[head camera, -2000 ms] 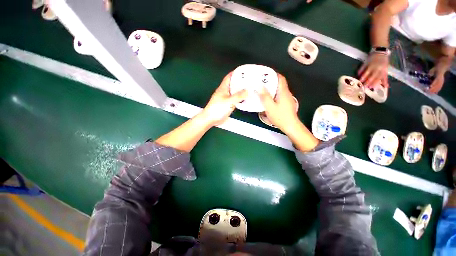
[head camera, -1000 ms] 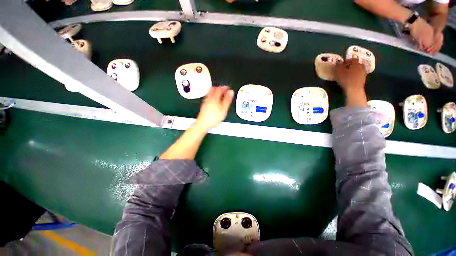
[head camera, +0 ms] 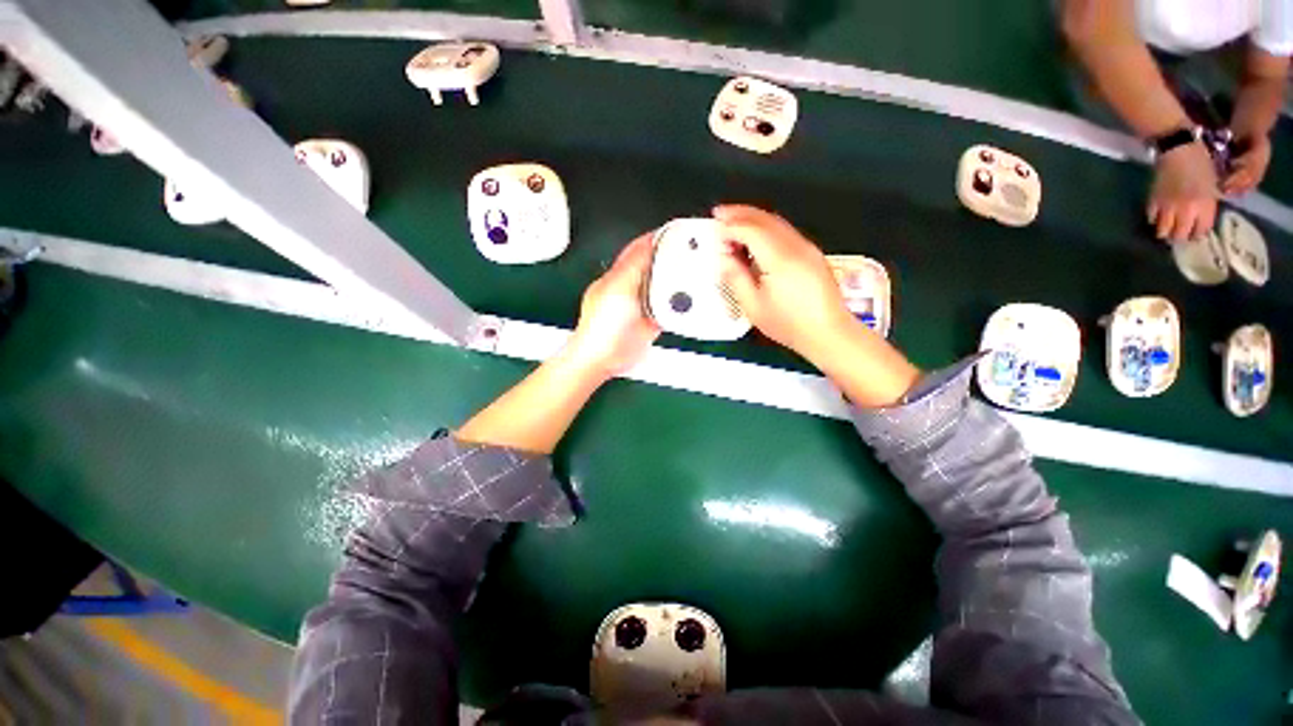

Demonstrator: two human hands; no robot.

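A white rounded-square unit [head camera: 691,284] is held between both my hands above the belt's near rail, its face with a dark round opening up. My left hand [head camera: 620,308] grips its left edge. My right hand [head camera: 788,277] lies over its right side, and the fingertips are partly hidden. Whether there is one shell or two in my hands cannot be told. A back housing [head camera: 862,294] with circuit board lies on the belt, partly behind my right forearm. Another back housing [head camera: 1028,358] lies open side up farther right.
A two-eyed cover [head camera: 519,214] lies left of my hands and another [head camera: 658,652] close to my body. More units stand or lie along the belt. A white frame post [head camera: 284,213] slants at left. Another person's hand [head camera: 1183,194] is at upper right.
My right hand has come back from the covers at right to my left hand, and both now hold a unit. One cover is gone from the pair there; the back housing formerly in front is covered.
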